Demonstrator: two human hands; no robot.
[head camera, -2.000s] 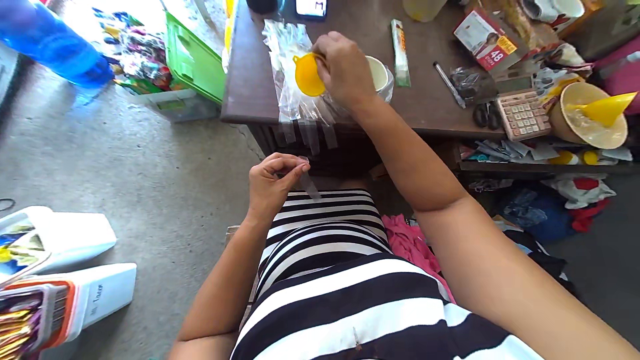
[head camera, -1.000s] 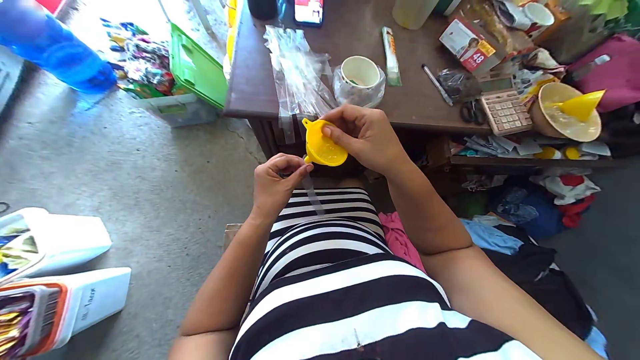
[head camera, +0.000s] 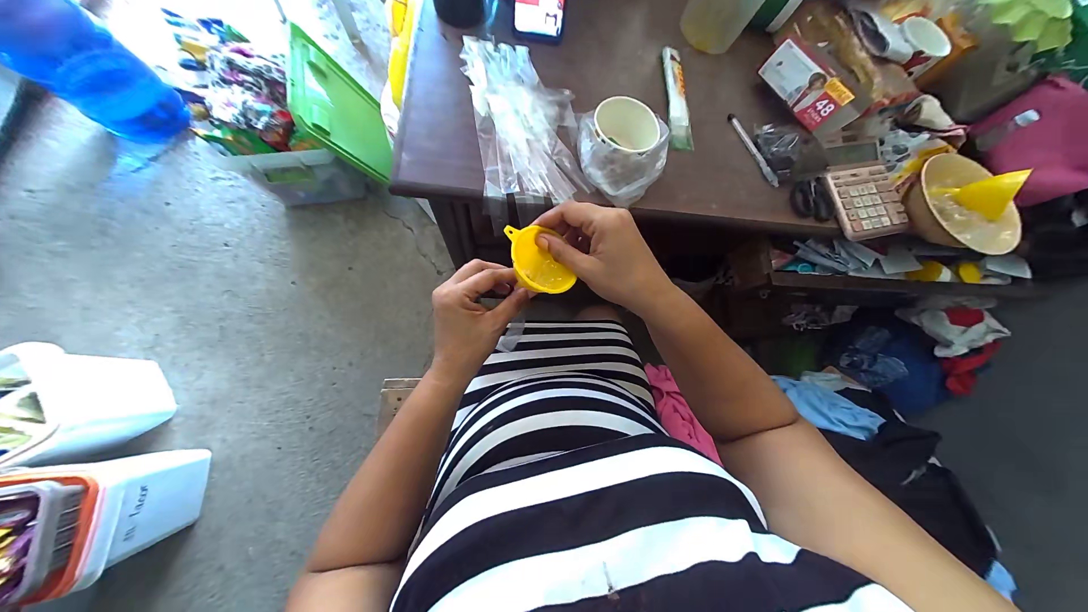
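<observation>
My right hand (head camera: 599, 253) grips the rim of a small yellow plastic funnel (head camera: 544, 262), its wide mouth tilted up toward me. Just left of it, my left hand (head camera: 476, 310) pinches the top of a narrow clear plastic bag (head camera: 512, 333), which hangs below the fingers. The funnel's spout is hidden at the left fingertips, so how far it sits in the bag cannot be told. Behind the hands, a pile of flat clear plastic bags (head camera: 523, 127) lies on the table edge. Beside the pile stands a paper cup (head camera: 627, 126) in a clear plastic bag.
The brown table (head camera: 714, 170) also holds a phone (head camera: 538, 19), a pen (head camera: 753, 150), a calculator (head camera: 865, 201), scissors (head camera: 813, 199) and a bowl (head camera: 931, 191) with a larger yellow funnel (head camera: 993, 194). White containers (head camera: 153, 501) and a green-lidded bin (head camera: 340, 106) stand on the left floor.
My right hand has brought the yellow funnel from above the table beside the cup down to my left hand. The left hand has kept its pinch on the narrow bag.
</observation>
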